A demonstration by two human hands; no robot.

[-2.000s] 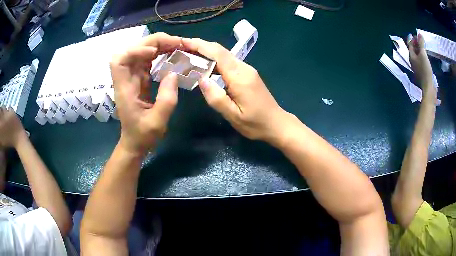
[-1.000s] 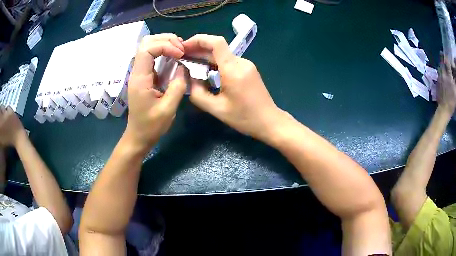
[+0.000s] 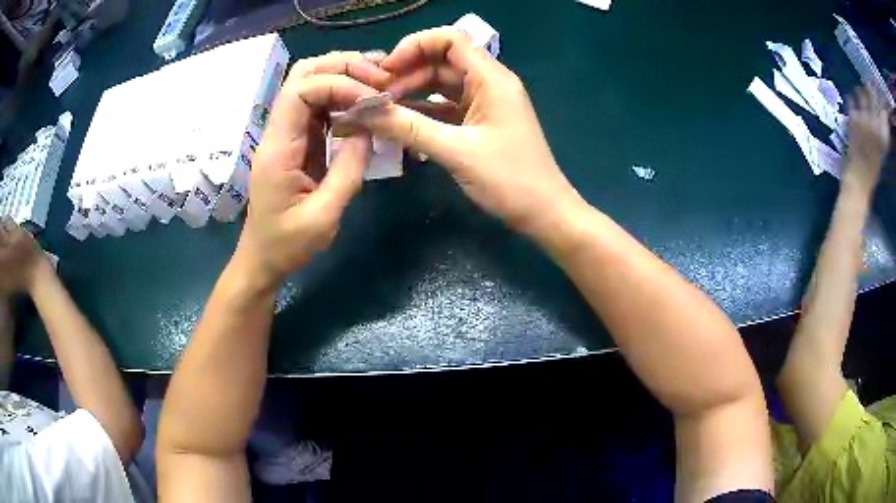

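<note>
A white folding carton [image 3: 383, 160] is held at the end that faces me, mostly hidden by my fingers. My left hand [image 3: 300, 162] grips it from the left, with the thumb in front of it. My right hand [image 3: 472, 128] is on its right side, the thumb pressed on a small white flap at the top. The carton's opening and contents are hidden. A whitish rounded item [image 3: 477, 33] lies behind my right hand, partly covered.
A carton stack [image 3: 177, 118] lies at left with flapped ends facing me. More cartons [image 3: 34, 172] lie at far left beside a person's hand. Loose paper slips [image 3: 801, 98] lie at right near a person in a yellow sleeve. A paper scrap [image 3: 644, 172] lies right of centre.
The carton opening, seen two seconds ago, is now covered by my fingers. My right thumb has moved up and left onto the flap. The neighbour's hand at right has shifted.
</note>
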